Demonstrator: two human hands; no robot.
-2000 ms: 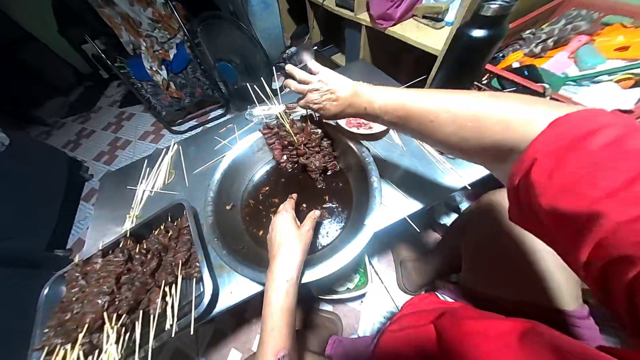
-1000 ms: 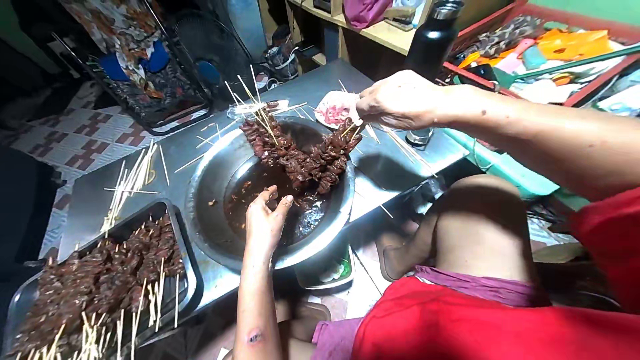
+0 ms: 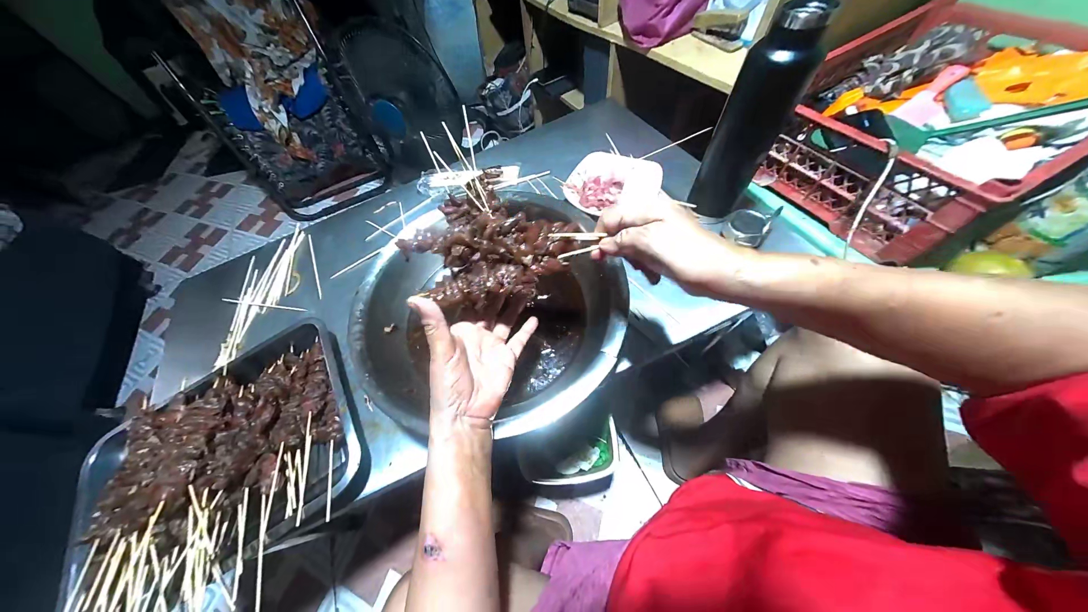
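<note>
My right hand (image 3: 650,242) grips the bare ends of several bamboo skewers at the right side of the bowl. The skewered dark marinated meat (image 3: 497,255) hangs across a large metal bowl (image 3: 361,340) with dark liquid in it. Below the meat, palm up with fingers spread, is my left hand (image 3: 476,357); its fingertips reach the underside of the meat, and whether they carry weight cannot be told. More skewers stick up at the bowl's far side. A metal tray (image 3: 348,459) at the lower left holds piled meat skewers (image 3: 221,433).
Loose bamboo skewers (image 3: 263,293) lie on the metal table (image 3: 200,314). Behind the bowl is a white dish (image 3: 637,174) of chopped pinkish food. A black bottle (image 3: 752,119) and a small glass jar (image 3: 748,228) stand at the right, near a red plastic crate (image 3: 914,174). A container (image 3: 595,463) sits below the bowl.
My right hand has gone from open above the skewers to holding several by their ends. The meat is now lifted and tilted over the bowl. My left hand has turned palm up beneath it.
</note>
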